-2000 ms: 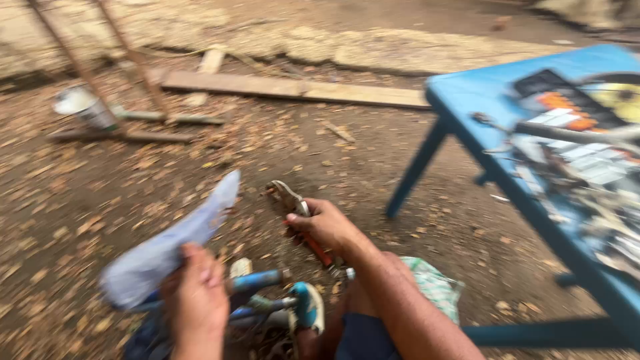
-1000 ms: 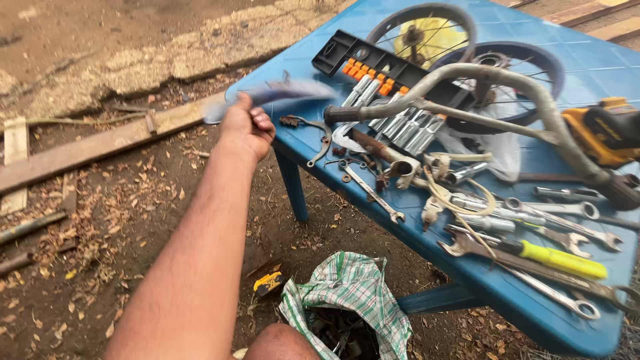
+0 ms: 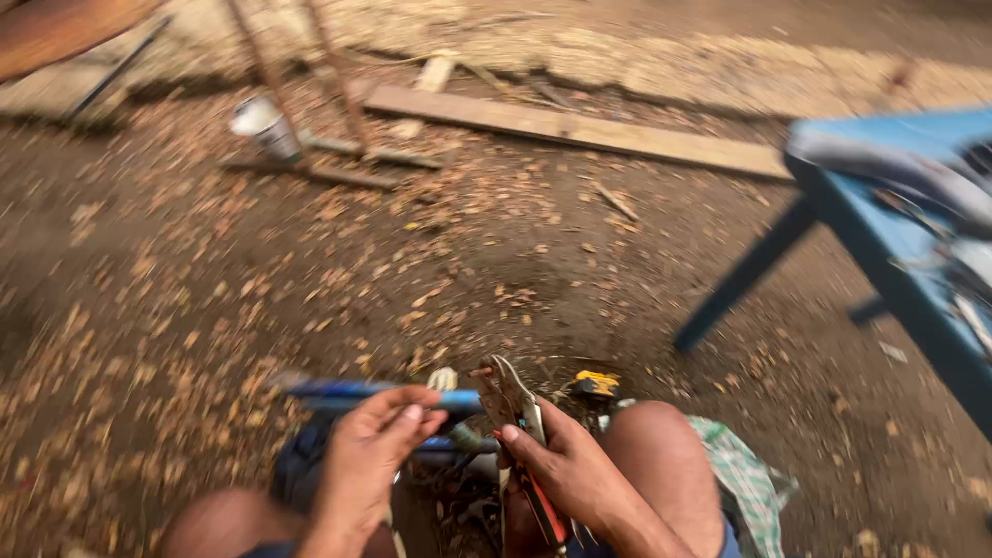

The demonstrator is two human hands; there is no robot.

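My right hand (image 3: 570,465) grips a pair of locking pliers (image 3: 511,403) with red and black handles, jaws pointing up, at the lower middle. The jaws seem to have a small rusty piece between them. My left hand (image 3: 387,449) is just left of the pliers, its fingers bent and the thumb near the fingertips; whether it holds anything is blurred. Behind and beneath my left hand lies a blue metal tube frame (image 3: 461,401), partly hidden by the fingers. The grey cloth (image 3: 860,155) lies on the blue table's near left corner.
The blue table (image 3: 876,256) with metal tools stands at the right. A yellow and black tool part (image 3: 595,384) sits on the ground, near a green checked bag (image 3: 740,465). Further off are a wooden plank (image 3: 581,128) and a white bucket (image 3: 263,128) beside rusty bars.
The grey cloth, in my left hand two seconds ago, now lies on the table. My left hand has come back beside the pliers. The view swung to the table and back.
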